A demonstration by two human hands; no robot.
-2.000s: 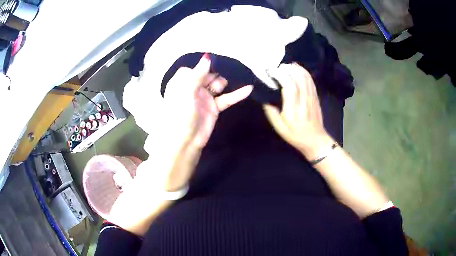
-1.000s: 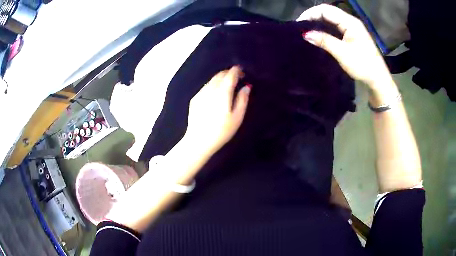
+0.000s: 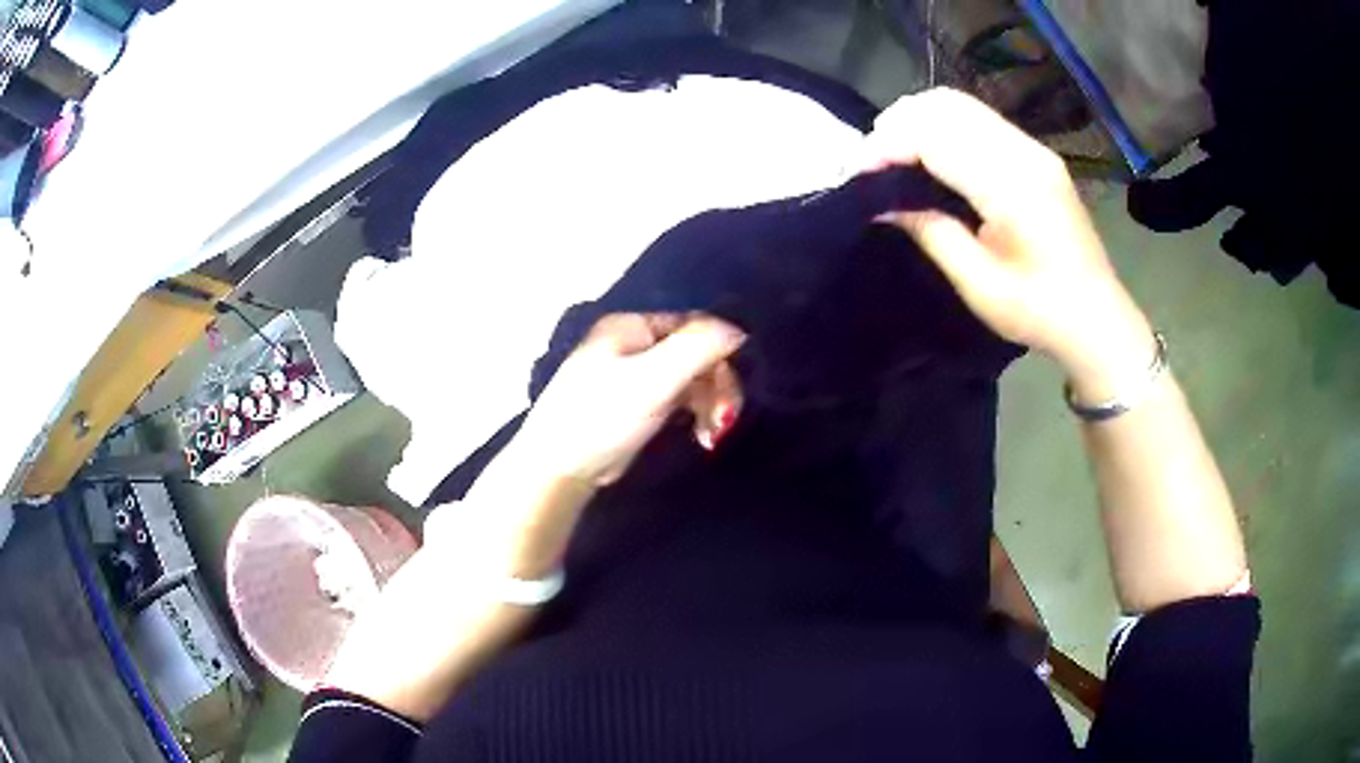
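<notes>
A dark garment (image 3: 835,298) lies spread over the lap. A bright white layer (image 3: 552,179) curves across its far and left part, with a dark strip beyond it. My left hand (image 3: 634,388) is on the near side of the dark cloth, fingers bent and pinching it. My right hand (image 3: 992,224) holds the dark cloth at the right end of the white layer's edge between thumb and fingers. No needle or thread can be made out.
A pink waste basket (image 3: 291,589) stands on the floor at left. A tray of thread spools (image 3: 276,403) and grey-white boxes (image 3: 179,634) are beside it. A white-covered table (image 3: 224,119) is at upper left. A dark cloth pile (image 3: 1290,134) hangs at upper right.
The dark cloth that covered much of the white layer a second ago is folded back toward me, exposing the white. My right hand has come down slightly; my left hand has shifted slightly down.
</notes>
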